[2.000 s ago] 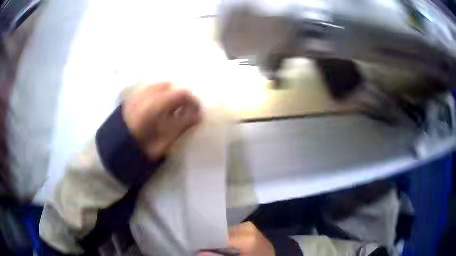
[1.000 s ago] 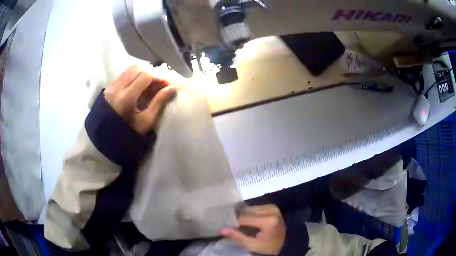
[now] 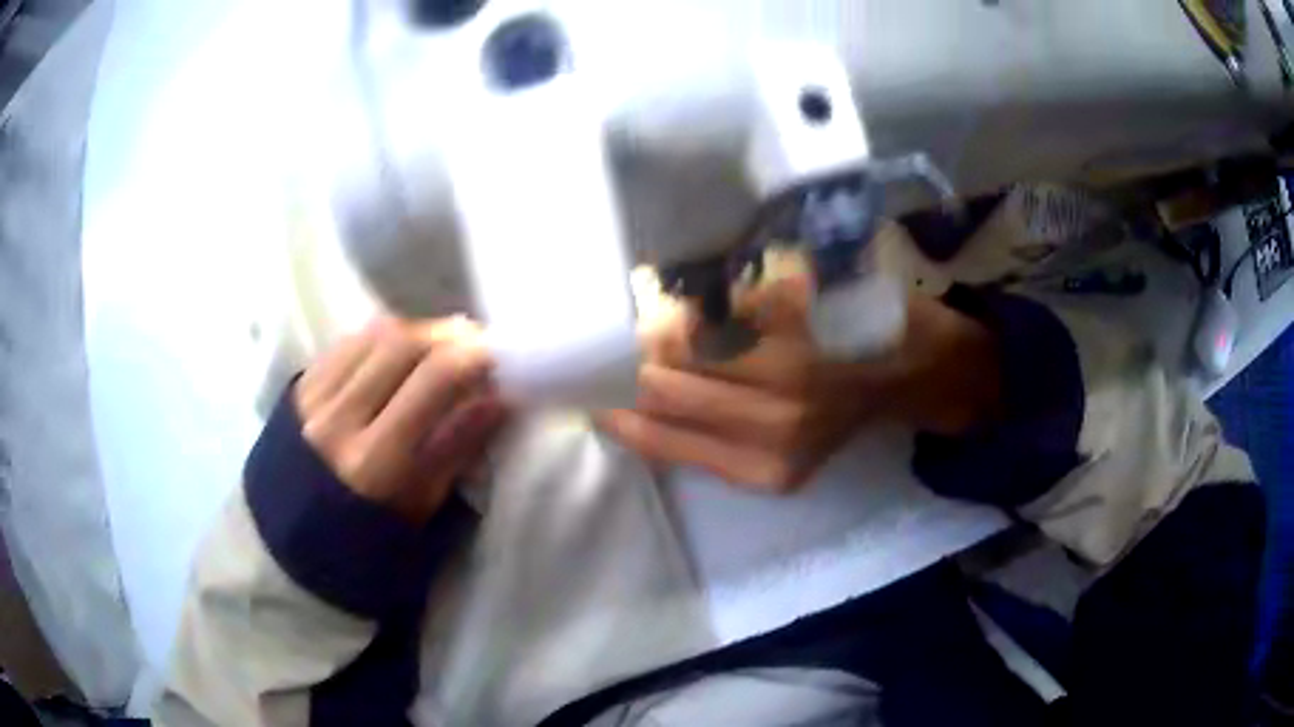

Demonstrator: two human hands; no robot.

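Note:
A pale grey-beige fabric panel (image 3: 568, 568) hangs from the needle area over the table's front edge towards my lap. My left hand (image 3: 405, 412) holds its upper left part, just left of the machine head. My right hand (image 3: 788, 391) is at the upper right of the panel, fingers bent, partly behind the machine parts; its fingertips are at the cloth near the needle. The white sewing machine head (image 3: 546, 213) is blurred and hides the needle and the fingertips' contact with the cloth.
The white table (image 3: 185, 355) spreads to the left, and its ruler-marked front edge shows below my right hand. A small white device (image 3: 1218, 330) and a printed label (image 3: 1267, 242) are at the far right. Blue basket parts (image 3: 1263, 426) show below on the right.
My right hand has moved from the panel's lower corner up to the needle area. My left hand has moved slightly down. The machine head appears larger and lower in view.

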